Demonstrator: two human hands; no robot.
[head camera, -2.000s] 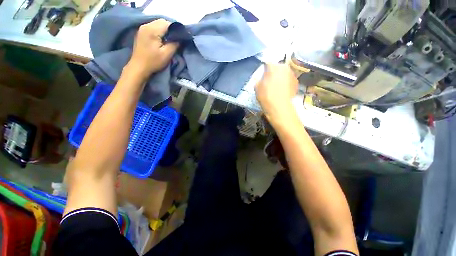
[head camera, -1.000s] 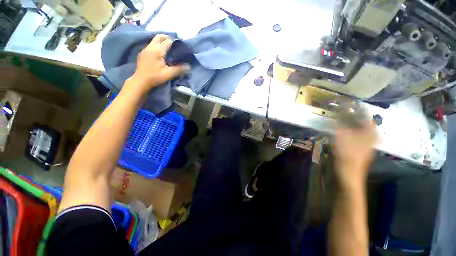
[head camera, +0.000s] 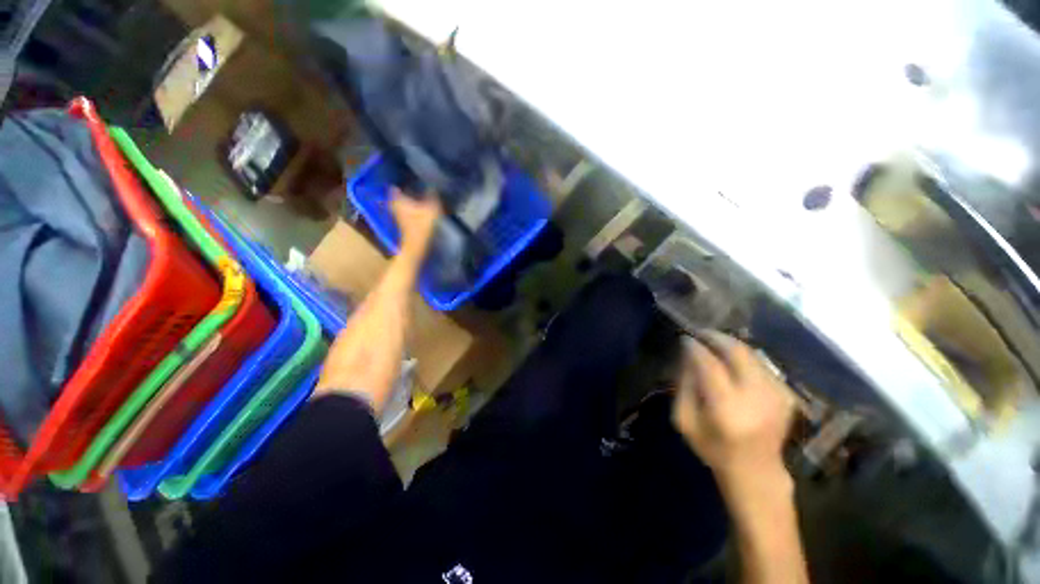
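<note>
Grey-blue garment panels (head camera: 422, 108) hang from the table side down into a blue perforated basket (head camera: 519, 234). They are blurred. My left hand (head camera: 414, 222) is at the basket's near left side, against the lower part of the cloth. Blur hides whether its fingers grip the cloth. My right hand (head camera: 736, 399) is above my lap, just off the table's front edge, with its fingers curled. A thin dark shape shows at its fingertips, too blurred to name.
Stacked red, green and blue baskets (head camera: 171, 331) stand at left, the outermost holding grey cloth (head camera: 51, 251). A cardboard box (head camera: 456, 342) is under the blue basket. The white table (head camera: 684, 103) runs diagonally at upper right, with a yellowish slot (head camera: 952, 342) and part of the machine.
The view has turned left and down. The grey panels have left the tabletop for the blue basket, with my left hand beside them. My right hand has moved from the slot to above my lap.
</note>
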